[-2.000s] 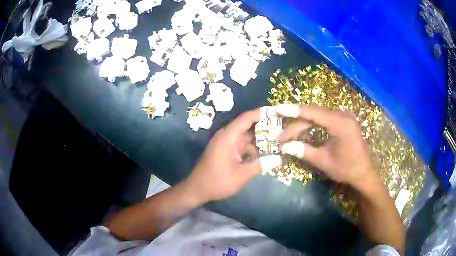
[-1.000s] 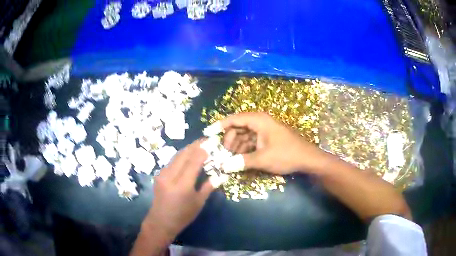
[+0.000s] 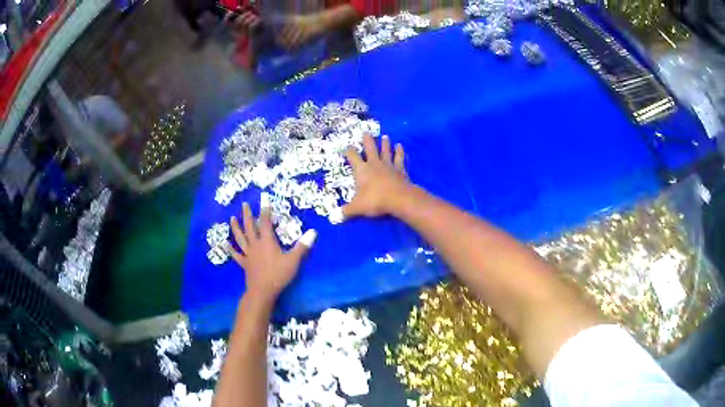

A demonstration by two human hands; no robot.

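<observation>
A group of greyish fitted housings (image 3: pixel 294 151) lies on the blue sheet (image 3: pixel 477 143). My left hand (image 3: pixel 266 254) is spread flat at the near left edge of this group, fingers apart, with a white cover on the thumb. My right hand (image 3: pixel 378 187) is spread at the group's right side, its thumb and fingertips touching or close to the housings. Neither hand visibly grips anything. White plastic housings (image 3: pixel 322 358) lie in a heap on the dark near surface, partly behind my left forearm. Loose brass pieces (image 3: pixel 453 350) lie to their right, partly behind my right forearm.
A clear bag of brass pieces (image 3: pixel 652 262) with a white label lies at right. Metal strips (image 3: pixel 620 67) lie at the sheet's far right edge. More fitted housings (image 3: pixel 497 24) lie at the far edge. Another person's hand (image 3: pixel 302 30) and red sleeve show beyond. A green surface (image 3: pixel 147 246) is at left.
My hands have moved forward from above the brass pile onto the blue sheet and opened. The white piece they held is no longer in them. The view has shifted to show more of the sheet.
</observation>
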